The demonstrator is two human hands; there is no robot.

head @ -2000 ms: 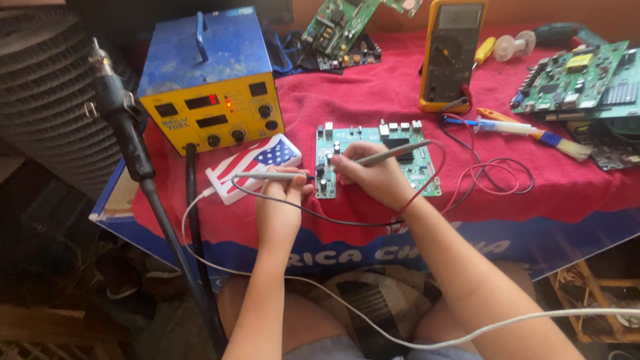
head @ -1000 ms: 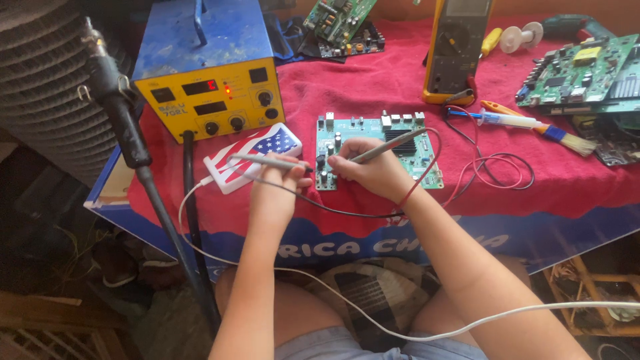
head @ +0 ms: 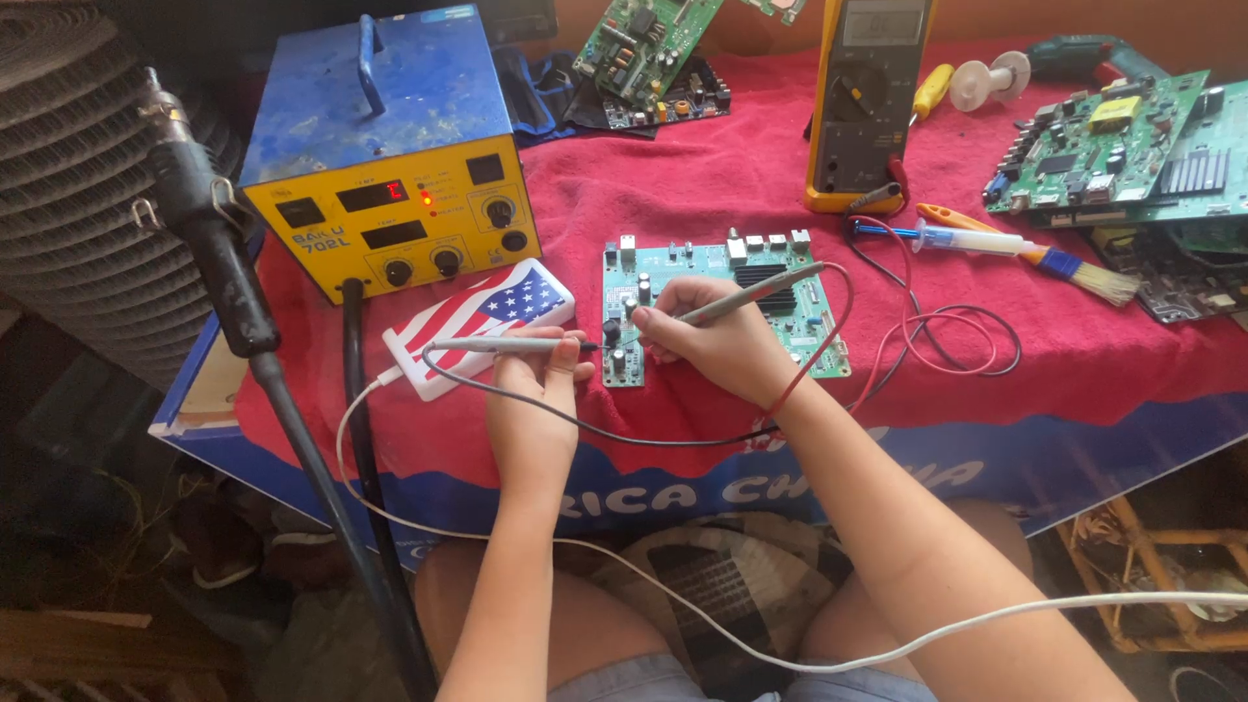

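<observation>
A green circuit board (head: 697,261) with a black heatsink (head: 763,290) lies on the red cloth. My left hand (head: 536,385) holds a grey test probe (head: 487,344) with a black lead, its tip at the board's left part. My right hand (head: 717,336) grips a second grey test probe (head: 751,295) with a red lead, its tip over the same part near the capacitors. Whether either tip touches metal, I cannot tell. Both leads run toward a yellow-edged digital multimeter (head: 866,107) behind the board. A white case with a flag print (head: 478,327) lies beside my left hand.
A blue and yellow hot-air rework station (head: 390,146) stands at left, its handpiece (head: 210,234) beside it. Right are a syringe (head: 965,241), a brush (head: 1082,273) and stacked circuit boards (head: 1092,156). A white cable (head: 682,604) crosses over my lap.
</observation>
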